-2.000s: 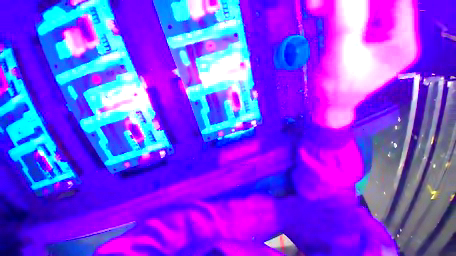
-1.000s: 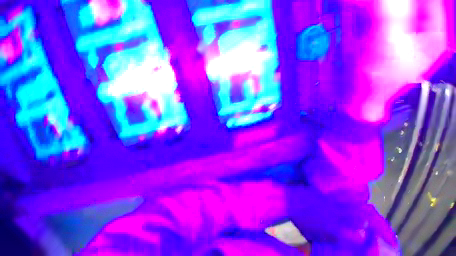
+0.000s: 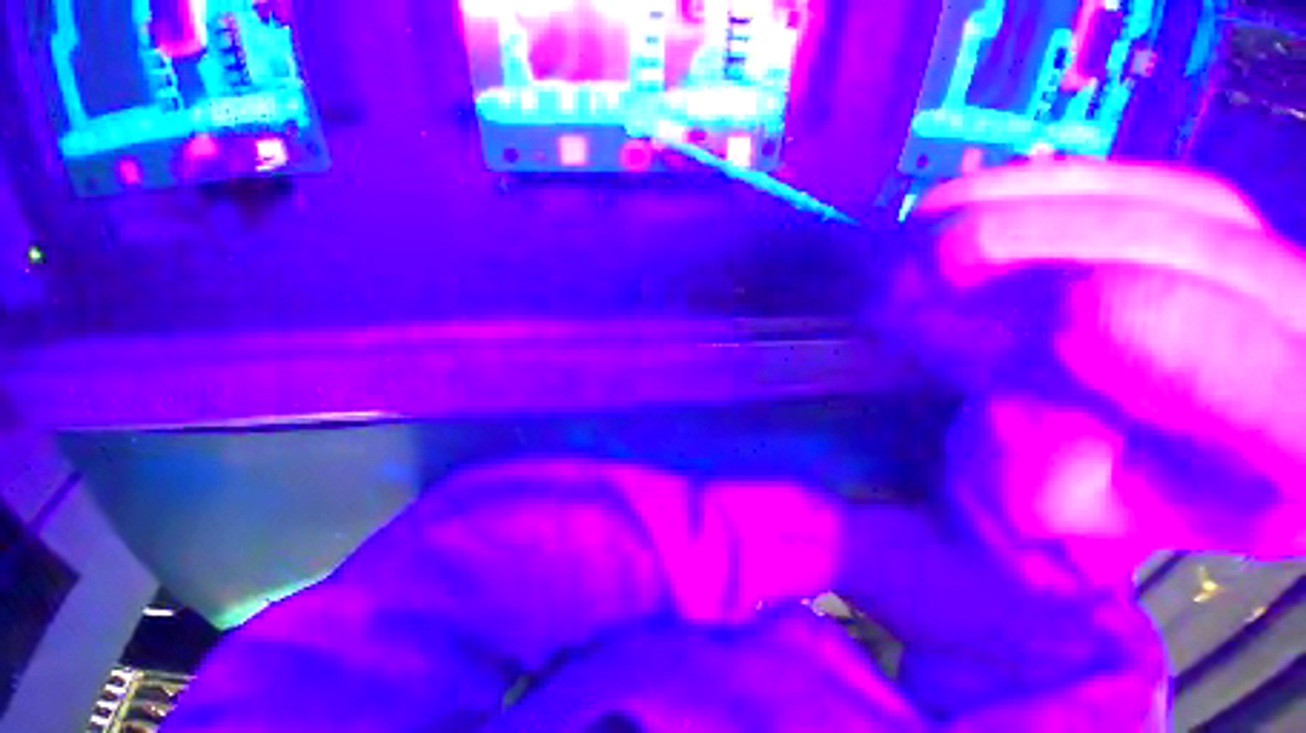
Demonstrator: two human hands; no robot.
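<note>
Three circuit boards show at the top, cut off by the upper edge: one on the left point(image 3: 194, 115), one in the middle point(image 3: 630, 108) and one on the right point(image 3: 1010, 122). They glow cyan with pink-red parts. My right hand point(image 3: 1132, 301), glowing pink-white, is at the right with its fingers curled around a thin cyan stick, likely a brush point(image 3: 759, 186). The stick's tip is at the lower part of the middle board. The hand's inner side is dark and partly hidden. My left hand is not in view; a pink-purple sleeve point(image 3: 573, 559) fills the lower middle.
A pink-purple bench edge point(image 3: 430, 351) runs across, with a grey-teal panel point(image 3: 244, 501) below it. Part of a tray-like thing with small parts point(image 3: 136, 702) shows at the lower left. Ribbed metallic rails point(image 3: 1217, 644) are at the lower right.
The view has turned, so the boards now stand straight and higher in the picture. My right hand has moved lower, and the stick at the middle board now shows. The round teal object is out of view.
</note>
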